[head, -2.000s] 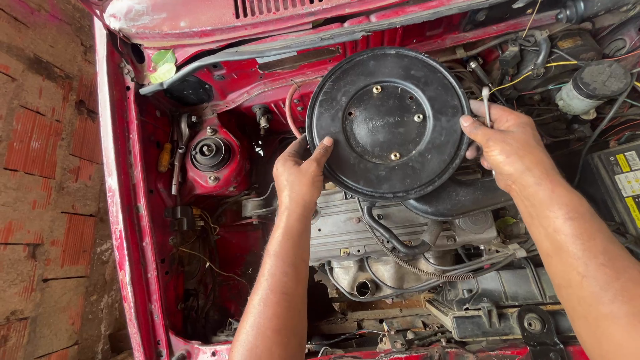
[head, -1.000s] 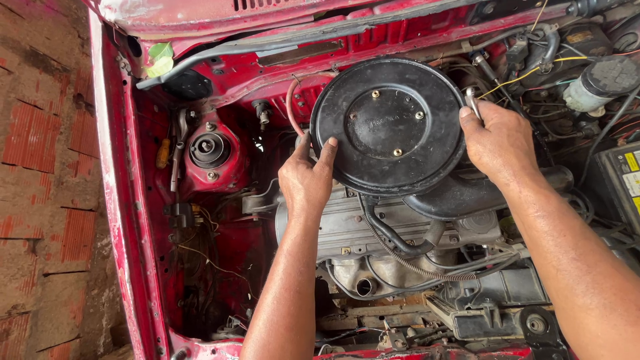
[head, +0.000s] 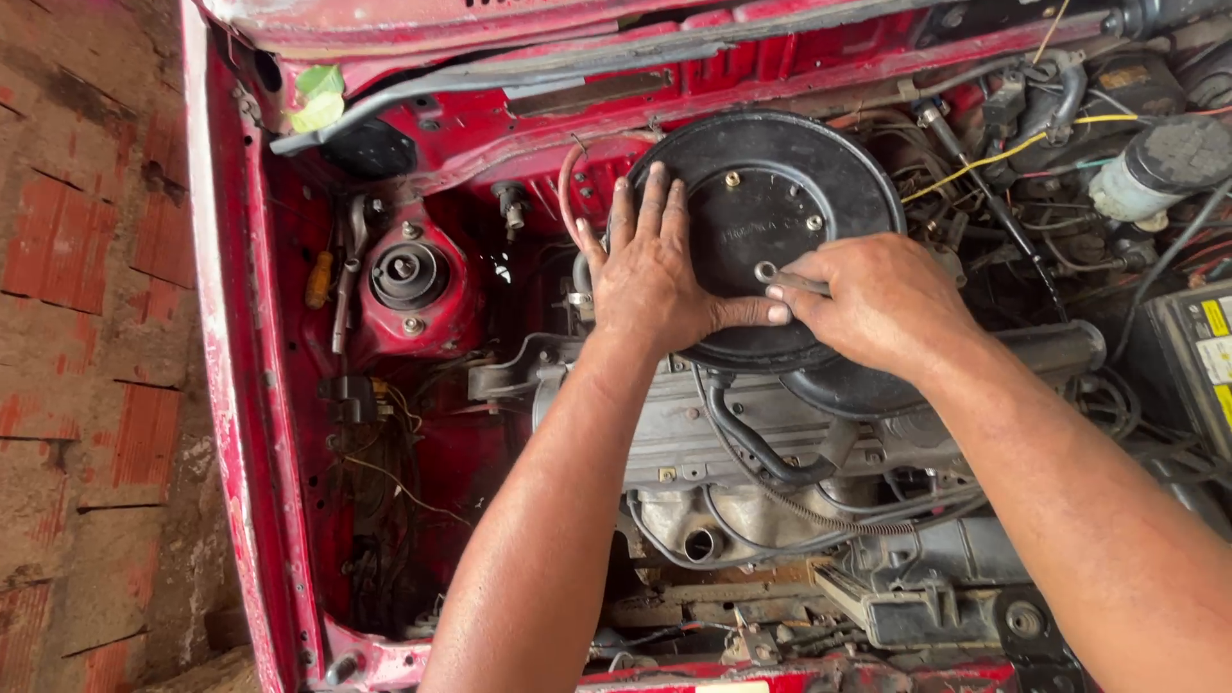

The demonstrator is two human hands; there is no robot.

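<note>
A round black air cleaner housing (head: pixel 770 207) lies over the engine, with small nuts on its recessed centre. Spread flat on its left side is my left hand (head: pixel 654 260), fingers apart and gripping nothing, the thumb reaching to the housing's lower centre. My right hand (head: pixel 871 298) holds a small wrench (head: pixel 794 281) between thumb and fingers; the ring end points left, over the lower part of the lid. The two thumbs meet or nearly meet there. Part of the housing's lower right is hidden behind my right hand.
Around the housing are the valve cover (head: pixel 693 438), a black hose (head: pixel 760 457), a battery (head: pixel 1198 346) and a fluid reservoir (head: pixel 1160 168). A ratchet (head: pixel 346 289) and an orange-handled screwdriver (head: pixel 320 279) lie beside the strut mount (head: pixel 409 274). A brick wall (head: pixel 87 385) stands left of the red fender.
My left hand has gone from the housing's edge to lie flat on its top. My right hand has moved from the right rim to the lower centre with the wrench. The housing sits lower toward the engine.
</note>
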